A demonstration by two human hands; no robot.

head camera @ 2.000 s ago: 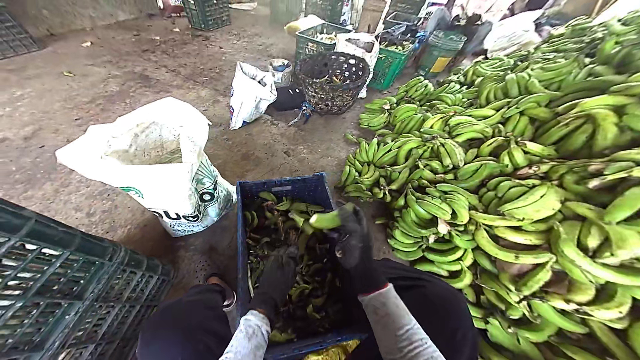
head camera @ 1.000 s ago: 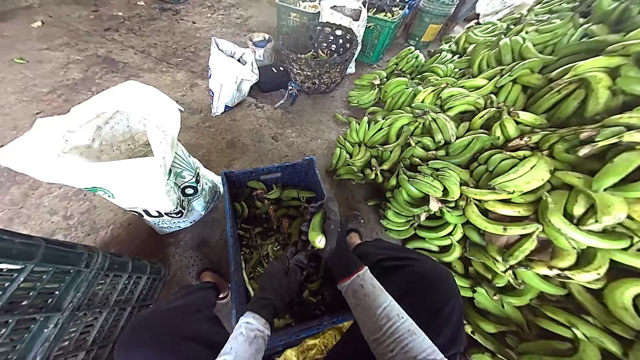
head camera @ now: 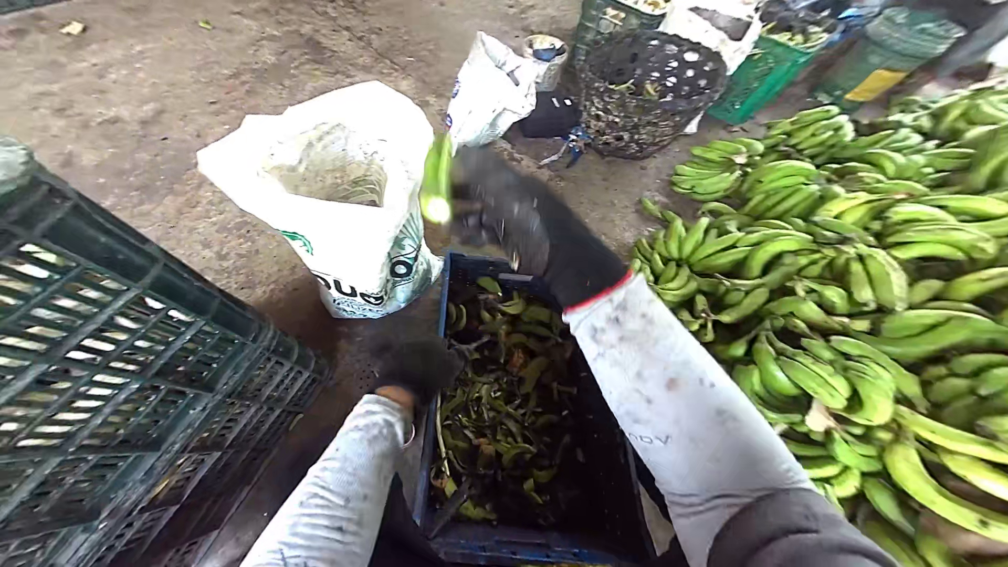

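Both hands wear dark gloves. My right hand [head camera: 512, 213] is raised over the far end of a blue plastic crate [head camera: 538, 545], blurred, holding a green plantain [head camera: 436, 179] with a pale cut end. That fruit is beside the open mouth of a white woven sack [head camera: 260, 169]. Low over the crate's left rim is my left hand [head camera: 417, 364]; its fingers are blurred, and whether it holds anything cannot be told. Green and brown peels [head camera: 512, 394] lie inside the crate.
Bunches of green plantains [head camera: 850, 276] cover the floor at right. Dark green slatted crates [head camera: 157, 346] stand at left. Farther off are a smaller white sack [head camera: 490, 94], a round basket [head camera: 650, 98], a green crate [head camera: 764, 79] and a bucket [head camera: 894, 55].
My right hand has carried the plantain from over the blue crate toward the white sack. My left hand has moved from inside the crate to its left rim.
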